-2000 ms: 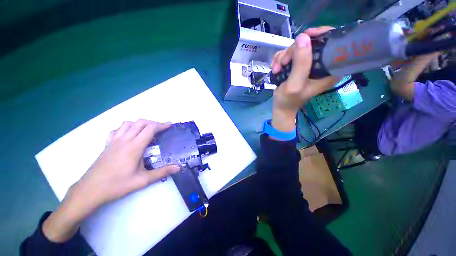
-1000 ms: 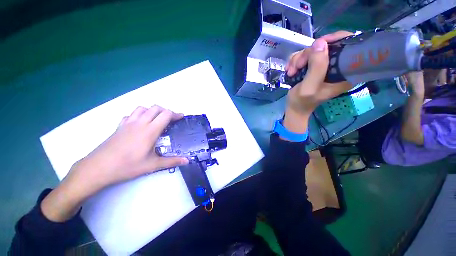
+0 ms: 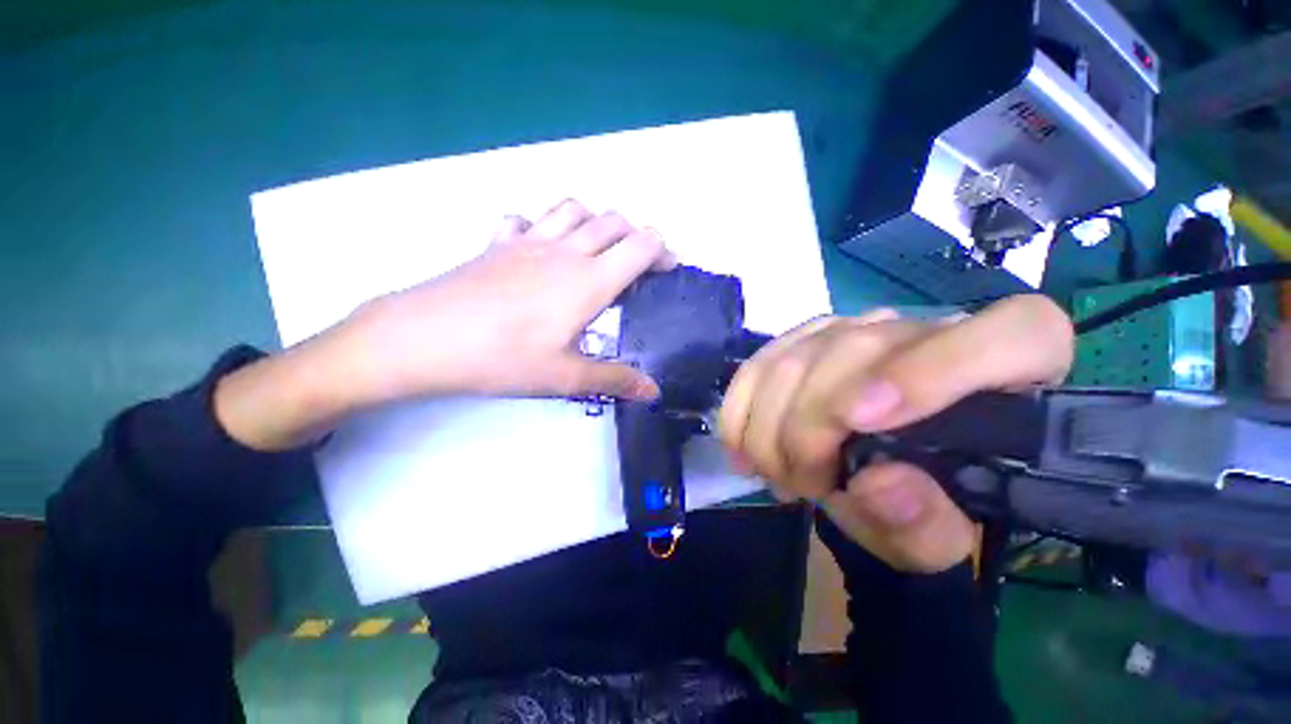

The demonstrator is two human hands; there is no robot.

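Observation:
The black device body point(image 3: 687, 328) lies on the white work mat point(image 3: 411, 488). Its side arm point(image 3: 651, 467) points toward me, with a blue spot and a small coloured wire loop at its tip. My left hand point(image 3: 517, 311) holds the body from the left, fingers on its far edge and thumb on its near edge. My right hand point(image 3: 878, 424) grips the front of the electric screwdriver point(image 3: 1104, 460) just right of the body and covers part of the lens barrel. The screwdriver lies nearly level, its rear toward the right. Its bit is hidden by my fingers.
The automatic screw feeder point(image 3: 1041, 142) stands behind and right of the mat. A green perforated box point(image 3: 1133, 333) and a black cable point(image 3: 1203, 290) are to its right. A yellow strip point(image 3: 1260, 226) hangs at the right edge. A cardboard box point(image 3: 824, 601) is below the bench.
My right hand and the screwdriver have moved from the feeder outlet toward me, beside the device. The view has turned, so mat and device appear further right. My left hand still holds the body.

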